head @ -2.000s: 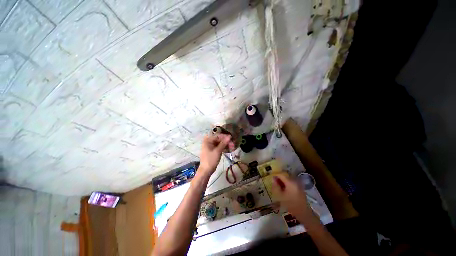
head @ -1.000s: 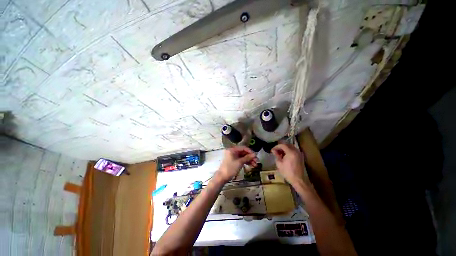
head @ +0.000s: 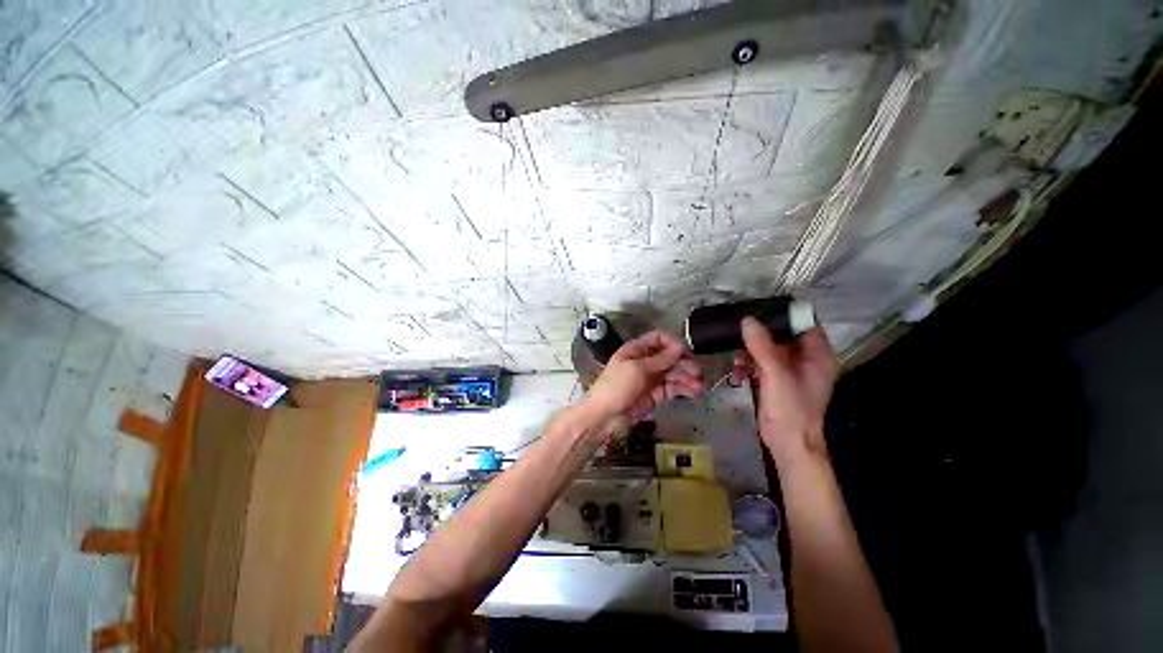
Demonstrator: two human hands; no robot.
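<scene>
My right hand (head: pixel 793 383) grips a dark thread cone (head: pixel 737 327), held sideways above the right part of the table, its white end towards the right. My left hand (head: pixel 650 373) is at the cone's left end with its fingertips pinched together; any thread between them is too fine to make out. A second dark cone (head: pixel 596 342) stands upright behind my left wrist. The sewing machine (head: pixel 625 513) lies below my hands, partly covered by my left forearm.
A grey overhead bar (head: pixel 625 79) has thread lines hanging from it. White strings (head: pixel 852 179) hang at the right. A tool tray (head: pixel 441 390) stands at the back left, near a phone (head: pixel 246 380) and a cardboard guard (head: pixel 300 491). A turquoise item (head: pixel 383 461) lies on the table.
My right hand has taken hold of a dark cone and tilted it sideways. My left hand has come to its end. The view has shifted, so the machine appears slightly further left.
</scene>
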